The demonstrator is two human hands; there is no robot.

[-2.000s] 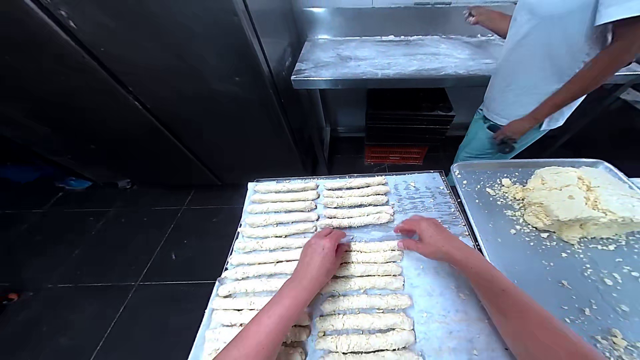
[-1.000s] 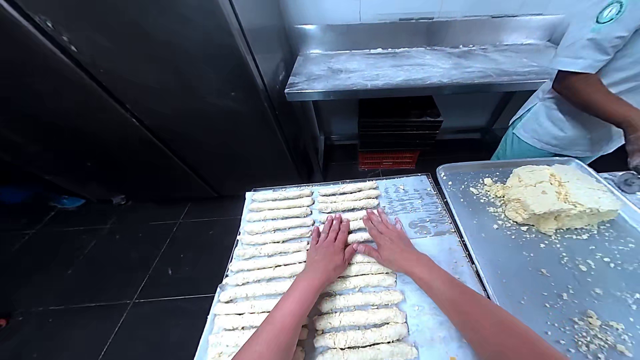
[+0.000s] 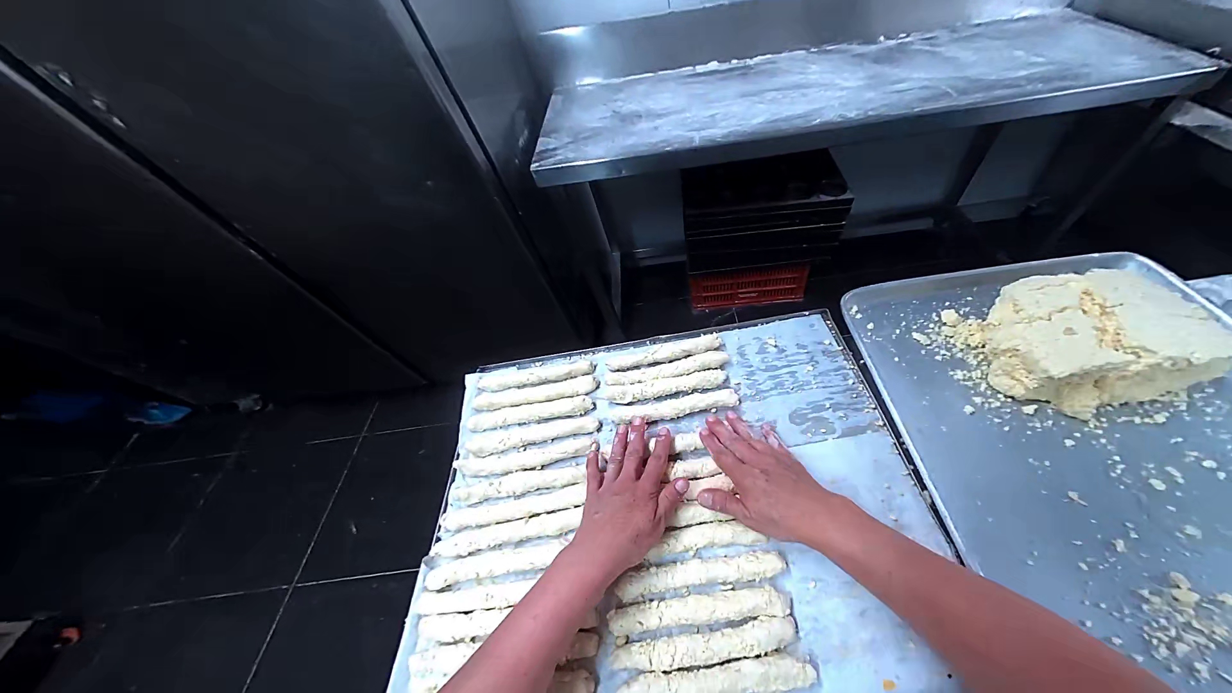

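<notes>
Two columns of crumb-coated dough sticks (image 3: 701, 610) lie on a paper-lined tray (image 3: 847, 500). My left hand (image 3: 628, 496) rests palm down over the inner ends of the right column's middle sticks, fingers spread. My right hand (image 3: 765, 481) lies flat over the right ends of those same sticks, its fingers pointing up and to the left. The two hands are close together and partly hide the sticks beneath them. Neither hand grips anything.
On the right, a metal tray (image 3: 1020, 500) holds a large crumbly pale block (image 3: 1107, 337) and loose crumbs. A floured steel table (image 3: 818, 91) stands behind, with dark stacked trays (image 3: 765, 217) and a red crate (image 3: 749, 287) below. Dark steel cabinet doors (image 3: 289, 192) are at left.
My hands, earlier apart at the two ends of a stick, now lie flat over several sticks. The co-worker at the upper right has gone out of view.
</notes>
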